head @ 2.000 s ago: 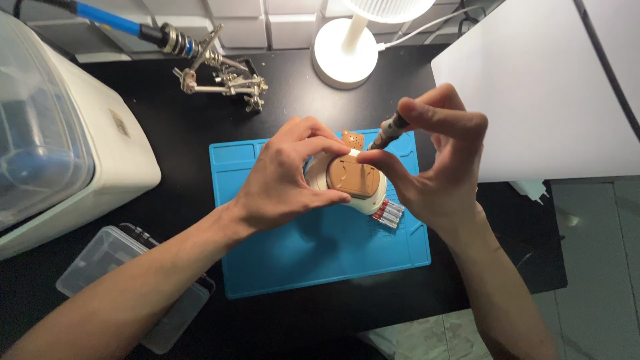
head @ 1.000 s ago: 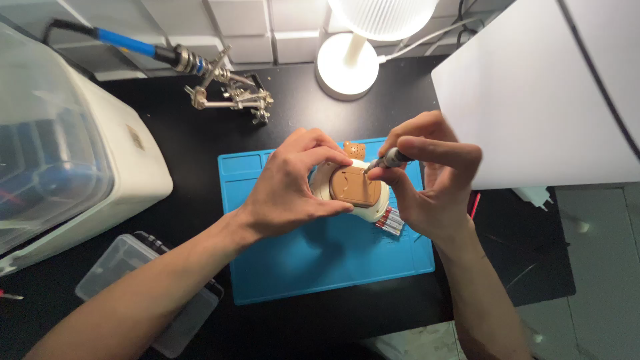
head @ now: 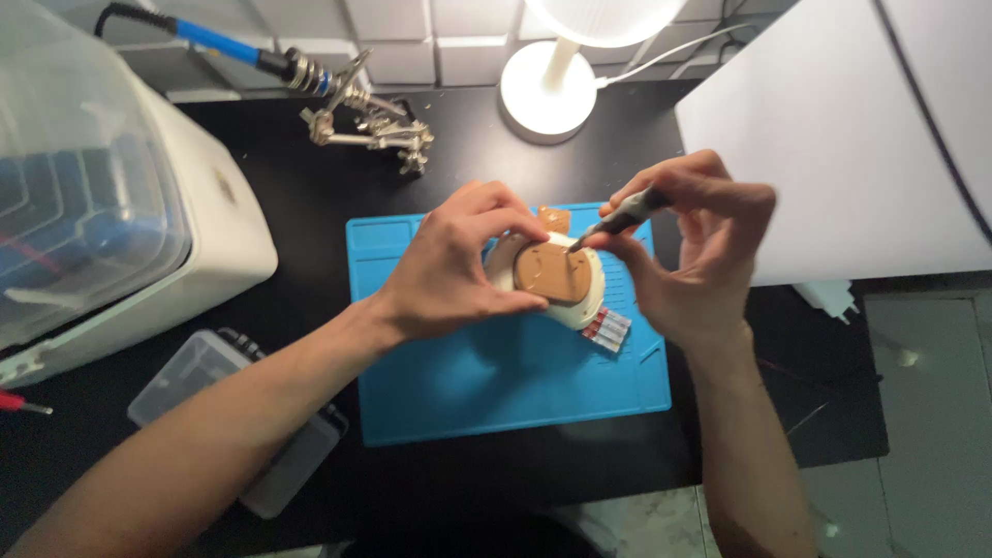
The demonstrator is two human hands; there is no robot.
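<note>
My left hand [head: 465,263] grips the left side of a white plastic device housing [head: 583,311] with a round brown panel [head: 546,275], held over a blue silicone work mat [head: 465,395]. Between the fingers of my right hand [head: 690,232] is a slim dark and grey screwdriver [head: 620,220], slanted, its tip at the upper right part of the brown panel. A small orange-brown piece [head: 555,219] lies just behind the housing. Several battery-like cylinders [head: 608,329] in a row lie at its lower right edge. The underside of the housing is hidden.
A lit white lamp [head: 547,93] stands at the back, left of a large white panel [head: 821,147]. A blue soldering iron [head: 217,43] rests by a metal helping-hands stand [head: 372,139]. At left are a white bin [head: 225,194], a clear plastic case [head: 291,465] and a red-handled tool [head: 14,401].
My right hand stays at the brown panel with the screwdriver, which leans more to the side now than two seconds ago. My left hand keeps its hold on the housing.
</note>
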